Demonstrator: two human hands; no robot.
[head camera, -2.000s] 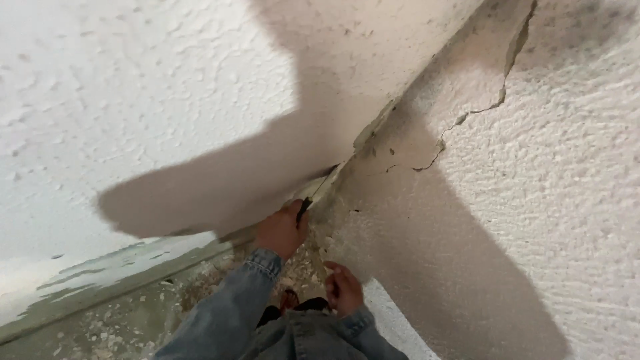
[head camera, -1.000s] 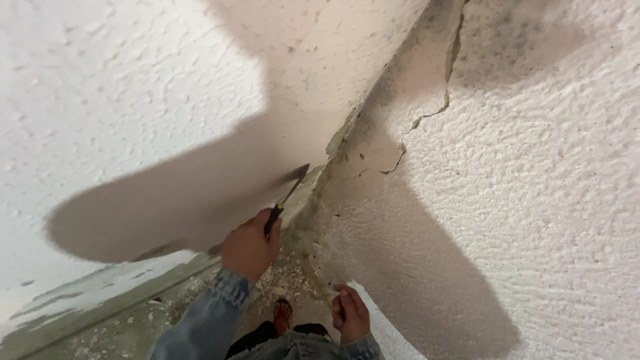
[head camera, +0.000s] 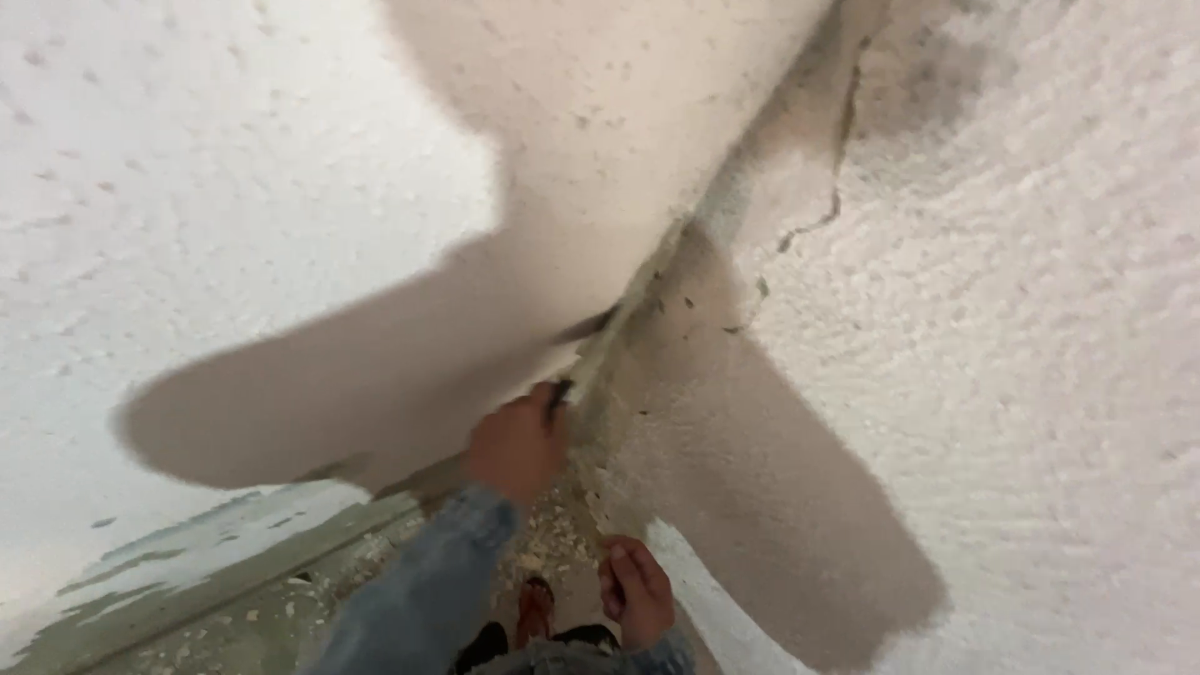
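Observation:
My left hand (head camera: 517, 448), in a denim sleeve, is closed around the dark handle (head camera: 559, 394) of a thin-bladed hand tool, perhaps a scraper or knife. The tool is at the inside corner seam (head camera: 647, 277), where two textured white walls meet; motion blur hides most of its blade. Lower and to the right, my right hand (head camera: 637, 592) is near the right-hand wall with its fingers curled. Whether it holds anything cannot be made out.
A jagged crack (head camera: 847, 122) runs down the right wall (head camera: 1050, 375). Paint has peeled along the base of the left wall (head camera: 216, 530). Loose flakes (head camera: 553, 539) litter the floor near my foot (head camera: 535, 605). Large shadows fall across both walls.
A second ago the tool's blade showed plainly beside the seam; now my left hand is closer to the seam and the blade is blurred. My right hand stays low, beside the right wall.

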